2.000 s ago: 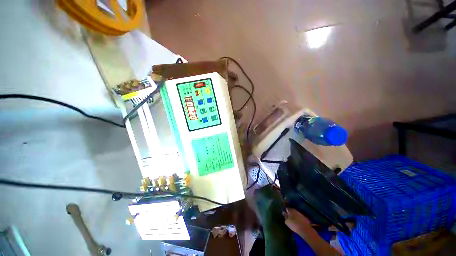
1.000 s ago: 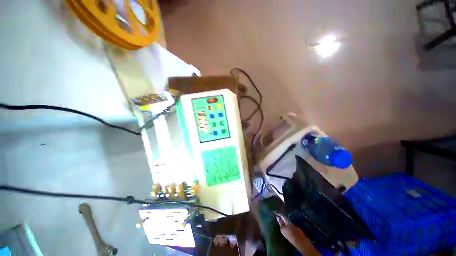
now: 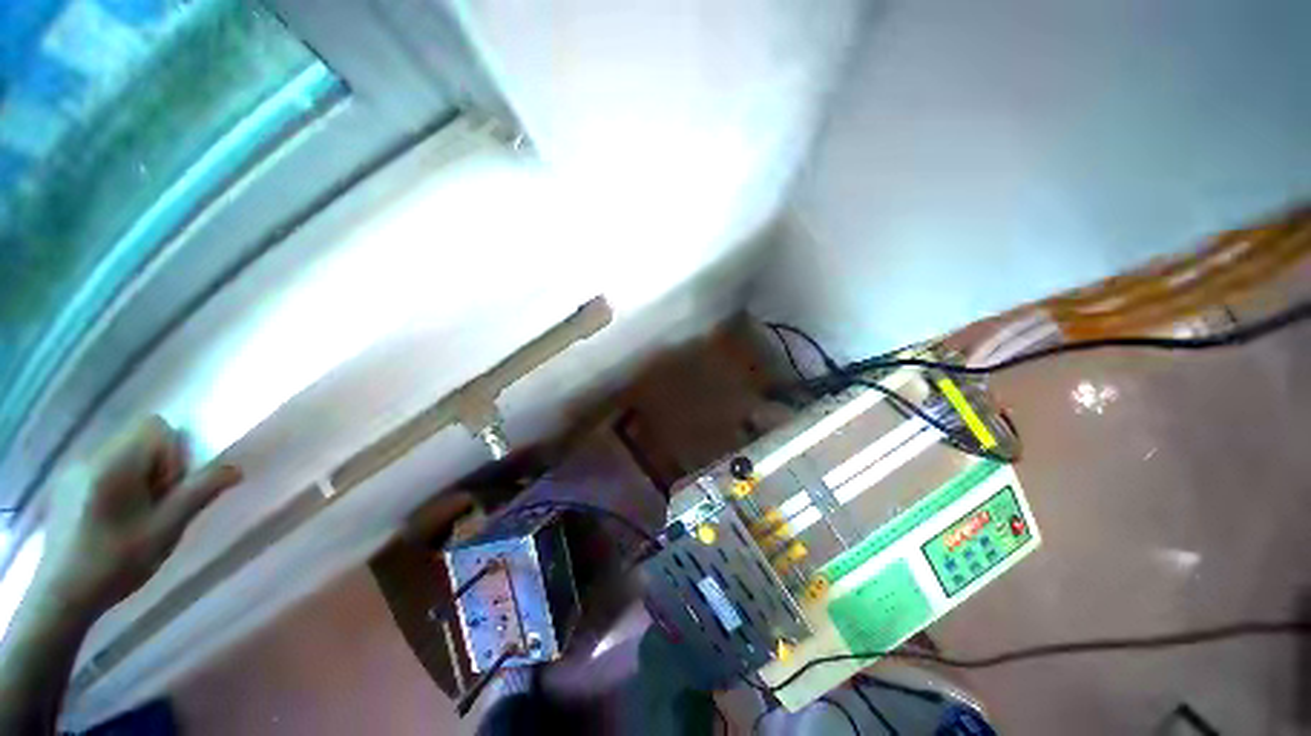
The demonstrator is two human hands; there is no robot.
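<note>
My left hand point(image 3: 137, 503) is raised at the left, blurred, in front of the wall and pipe. Its thumb stands apart from the curled fingers, and no object shows in it. My right hand is not in view. The small silver lever fixture point(image 3: 500, 597) with two black levers stands at bottom centre, well to the right of my left hand. The cream-white cutting machine point(image 3: 848, 664) lies right of the fixture, with its green keypad point(image 3: 978, 544) and dark slotted guard cover point(image 3: 723, 601). A black knob point(image 3: 742, 467) stands beside the guard.
A window point(image 3: 173, 187) fills the upper left. A pale pipe point(image 3: 539, 352) with a metal valve runs along the wall. Yellow-orange strands point(image 3: 1179, 288) lie at the right. Black cables point(image 3: 1093, 345) cross over the machine. A blurred dark shape is at bottom centre.
The view has swung left toward the window, so the machine now shows lower right. The black bag and crates have left view. My left hand has appeared; the hand near the bag is gone.
</note>
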